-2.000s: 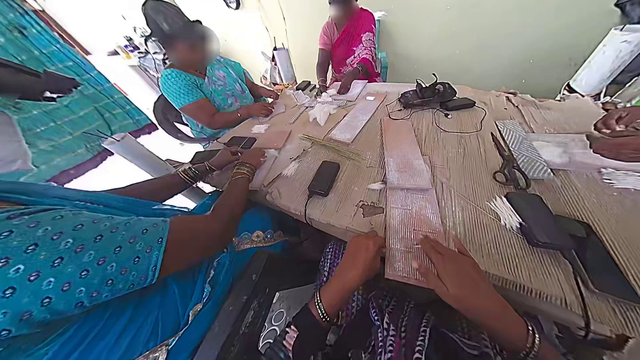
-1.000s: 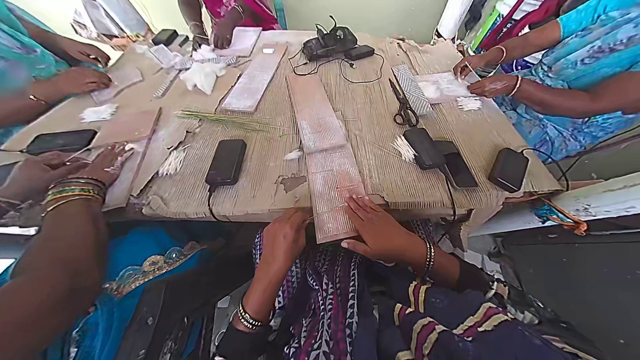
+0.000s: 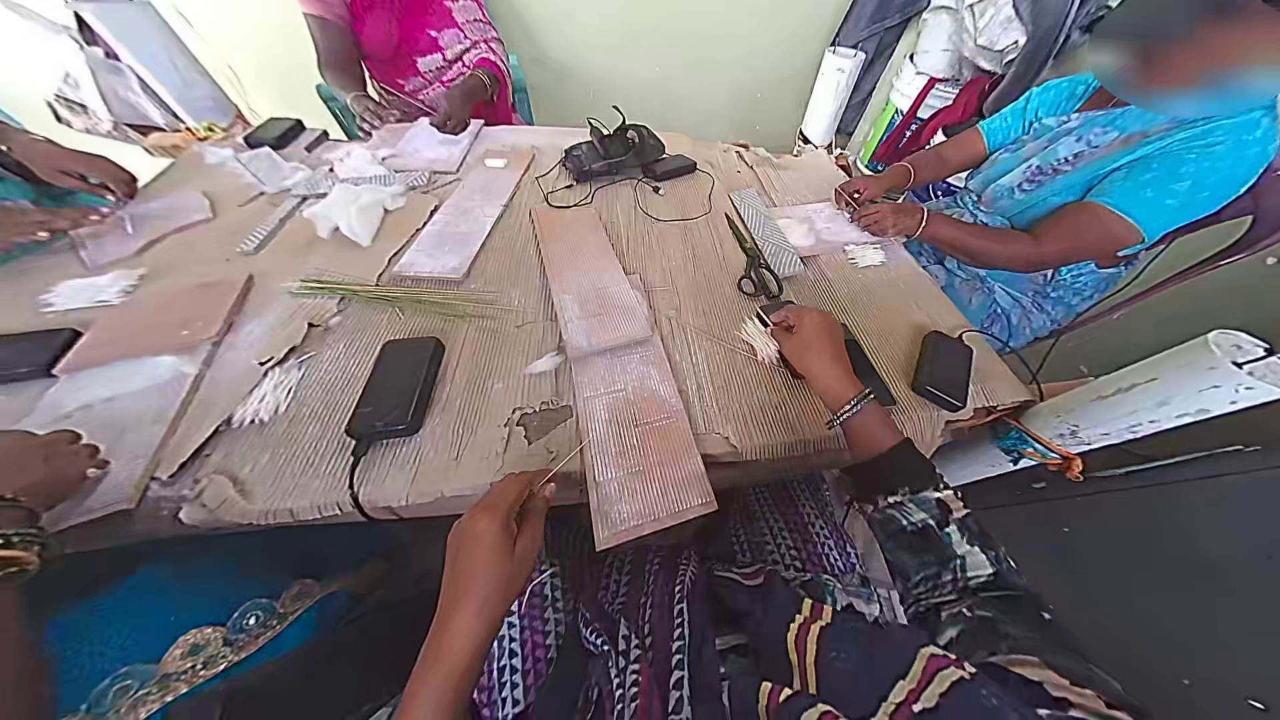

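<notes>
My left hand [image 3: 505, 540] pinches a thin stick [image 3: 567, 462] between thumb and fingertips, just left of a long ribbed board [image 3: 645, 440] at the table's front edge. A second, plain reddish board [image 3: 580, 260] adjoins its far end. At the right, my right hand [image 3: 815, 350] reaches down to a small pile of white cotton-tipped sticks [image 3: 760, 340]; its fingertips are at the pile, and whether they grip one cannot be told. Black-handled scissors [image 3: 757, 270] lie just beyond that hand. Thin green sticks [image 3: 400, 295] lie left of the boards.
A black power bank [image 3: 397, 388] with a cable lies left of the boards, another black device [image 3: 942, 370] at the right edge. A black charger bundle [image 3: 615, 150] sits at the far side. Co-workers' hands [image 3: 880, 205] work at the right, far and left sides. Corrugated cardboard [image 3: 480, 350] covers the table.
My right hand has left the ribbed board and moved right to the white stick pile. My left hand has moved off the board's edge and now shows a thin stick. The view has shifted.
</notes>
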